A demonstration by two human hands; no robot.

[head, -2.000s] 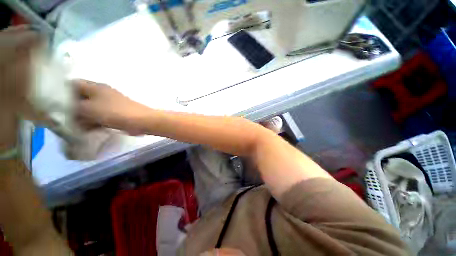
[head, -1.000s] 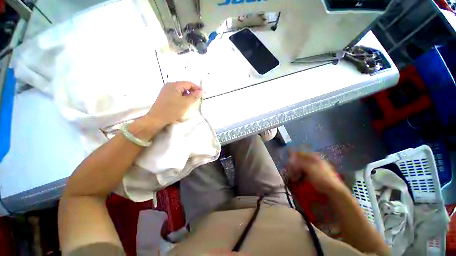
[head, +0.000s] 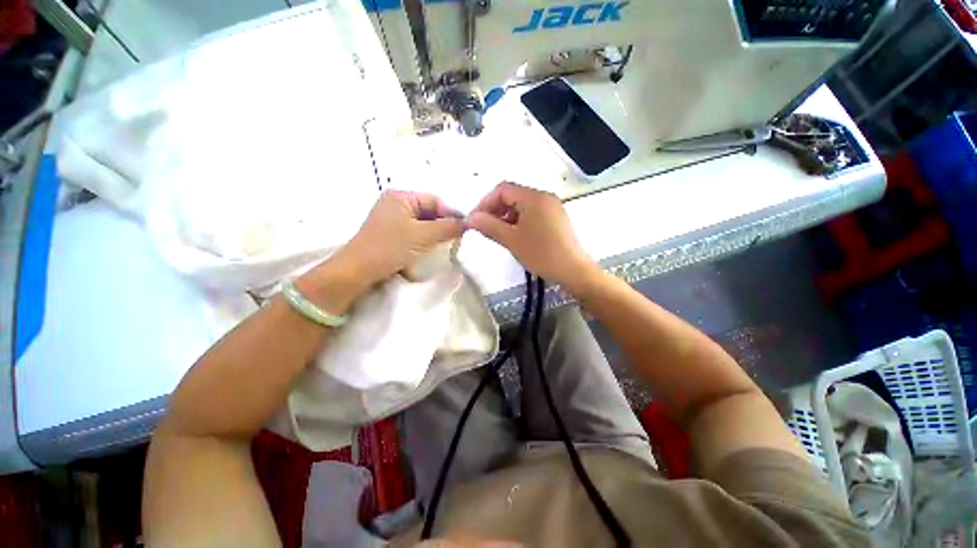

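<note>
The cream garment body lies on the machine table and hangs over its front edge onto my lap. My left hand pinches its upper edge in front of the needle area. My right hand meets it fingertip to fingertip, with thumb and forefinger closed; what is between them is too small to tell. The black cord runs from my neck up to below my right hand; its end is hidden. The presser foot is behind my hands under bright light.
The white JACK sewing machine stands at the back. A smartphone and fabric scissors lie on its bed. A white basket with cloth is at lower right. A red basket is by my left leg.
The garment is spread on the table now. My right hand has come up from low on the right to meet my left at the cloth edge, and the cord is drawn up with it.
</note>
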